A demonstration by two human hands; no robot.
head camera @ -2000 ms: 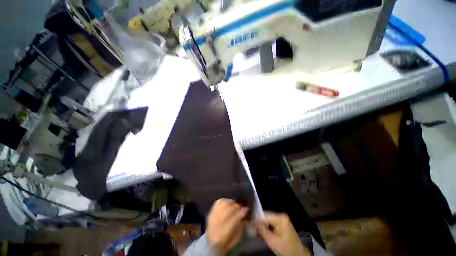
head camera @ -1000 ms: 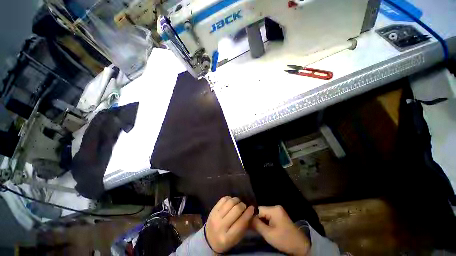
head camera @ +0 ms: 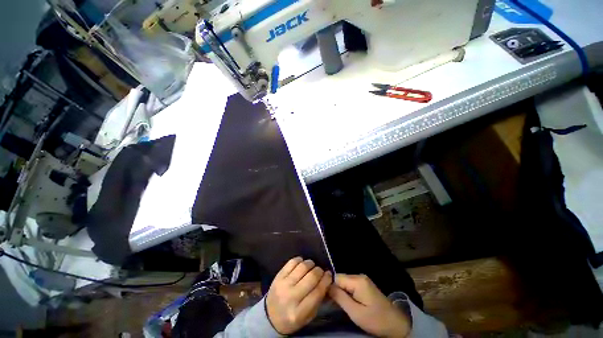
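Note:
The dark garment panel [head camera: 254,178] runs from under the presser foot [head camera: 263,99] down over the table's front edge to my hands. A thin pale line shows along its right edge. My left hand [head camera: 296,294] is closed on the panel's lower end. My right hand [head camera: 367,305] pinches the same end at the right edge, its fingertips touching those of my left hand. The white sewing machine [head camera: 397,33] with "JACK" lettering stands over the panel's top end. The needle itself is too small to tell.
Red-handled snips [head camera: 401,92] lie right of the needle area on the white table [head camera: 330,125]. Dark cut cloth [head camera: 125,191] hangs over the table's left edge. A dark metal part [head camera: 525,43] lies at the right. A clear plastic bag [head camera: 149,59] is behind left. An open drawer [head camera: 403,191] is below.
The view has shifted slightly, so the machine and snips appear further left. The hands stay together at the panel's lower end; the panel's right edge looks straighter than two seconds ago.

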